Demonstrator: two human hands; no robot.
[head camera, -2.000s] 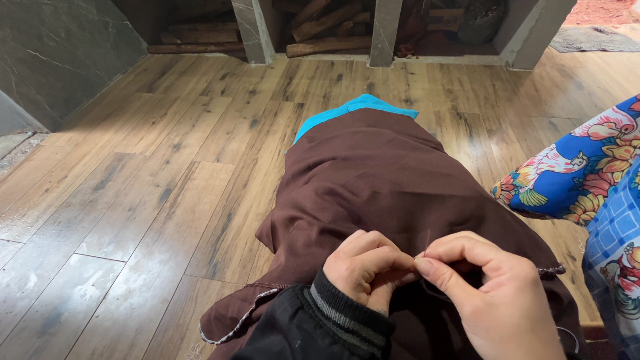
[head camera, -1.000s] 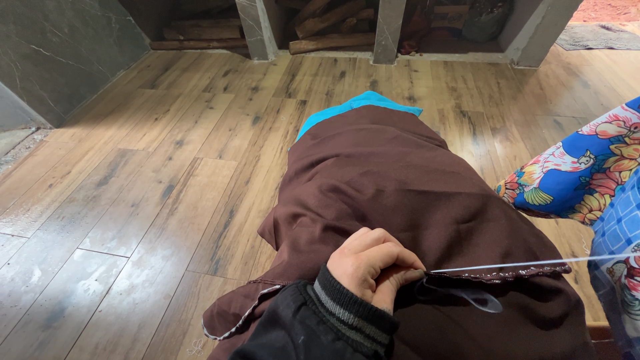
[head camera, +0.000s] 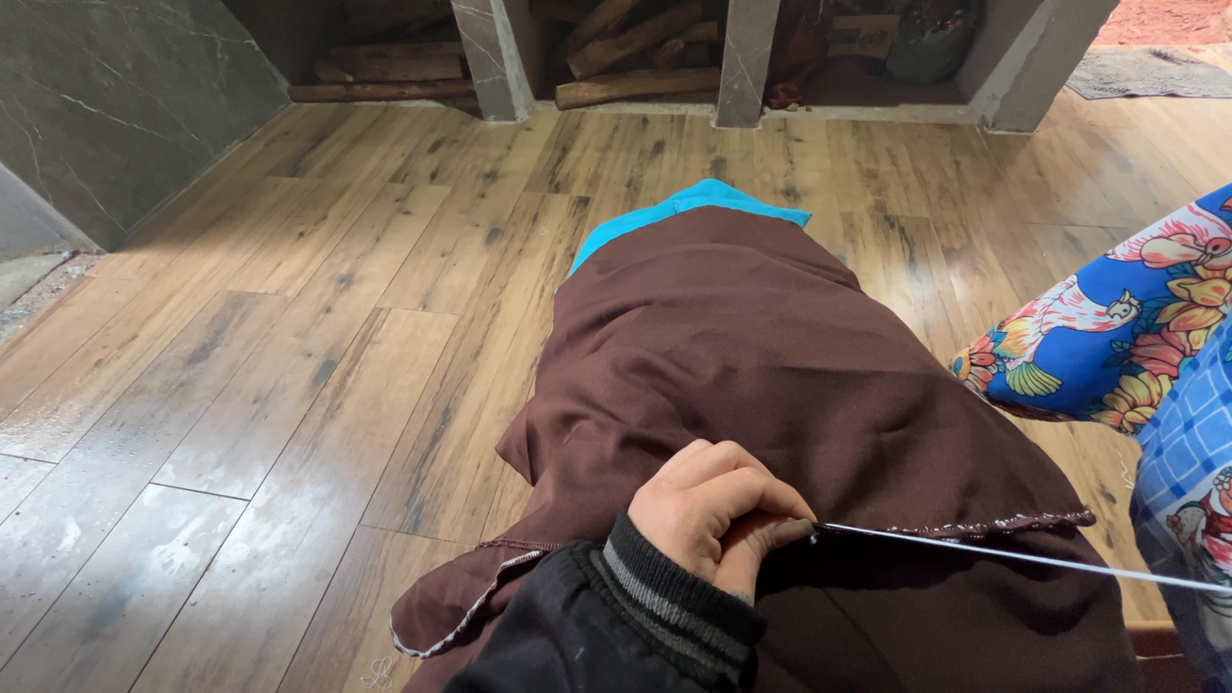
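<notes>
Dark brown cloth (head camera: 712, 337) lies over my lap, with turquoise cloth (head camera: 698, 197) showing beyond its far end. My left hand (head camera: 722, 510), in a black sleeve with a grey-striped cuff, pinches the brown cloth's edge between thumb and fingers. From that pinch a taut white thread (head camera: 972, 551) runs to the right edge of the view. Whitish overcast stitching (head camera: 1020, 525) follows the cloth edge to the right of my hand, and a similar pale edging borders the flap at lower left. My right hand is out of view.
Blue cloth printed with birds and flowers (head camera: 1078, 337) is at right, beside blue checked cloth (head camera: 1189, 423). Grey stone partitions (head camera: 746, 67) stand on the wood-look floor (head camera: 318, 385) ahead, with firewood (head camera: 635, 87) between them. A grey mat (head camera: 1150, 75) lies at upper right.
Two seconds ago both hands were together at the cloth edge; my right hand has since left the view. The white thread now stretches out to the right, without the loose loop seen one second ago.
</notes>
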